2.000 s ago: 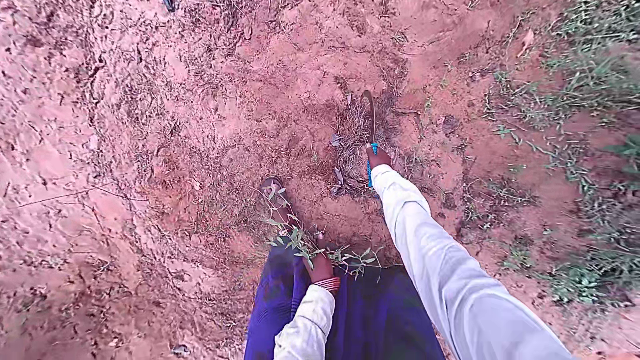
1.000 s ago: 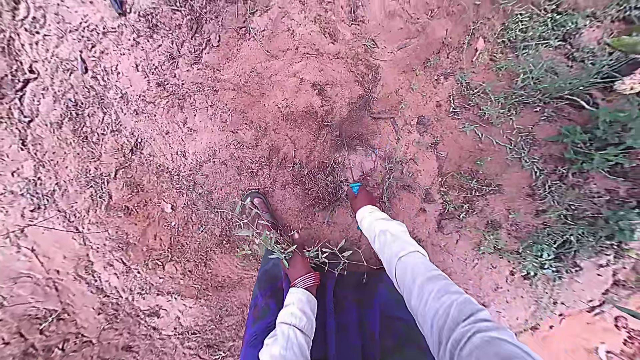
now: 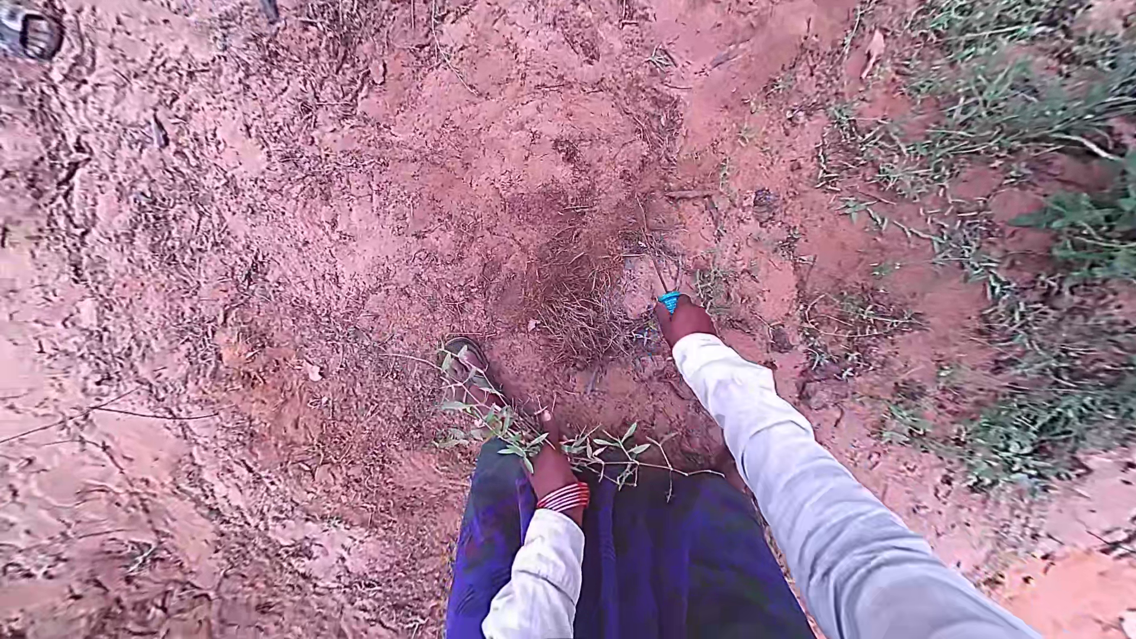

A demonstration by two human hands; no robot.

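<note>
My left hand (image 3: 552,469), with red and white bangles at the wrist, is closed around thin leafy green stems (image 3: 621,448) that stick out on both sides, over the purple garment. My right hand (image 3: 683,319) grips the turquoise handle of a sickle (image 3: 670,300) at the end of my outstretched arm. Its thin dark blade points away from me and is hard to make out against the soil. Just left of this hand lies a patch of dry grass and rootlets (image 3: 581,311) on the reddish ground.
My sandalled foot (image 3: 466,355) stands on the soil beyond my left hand. Green weeds (image 3: 1029,426) grow along the right side. A thin dry twig (image 3: 155,414) lies at the left. Part of a shoe (image 3: 31,34) shows at the top left corner.
The sickle blade stood out clearly as a curve two seconds ago and is now less distinct. My left hand still holds the stems.
</note>
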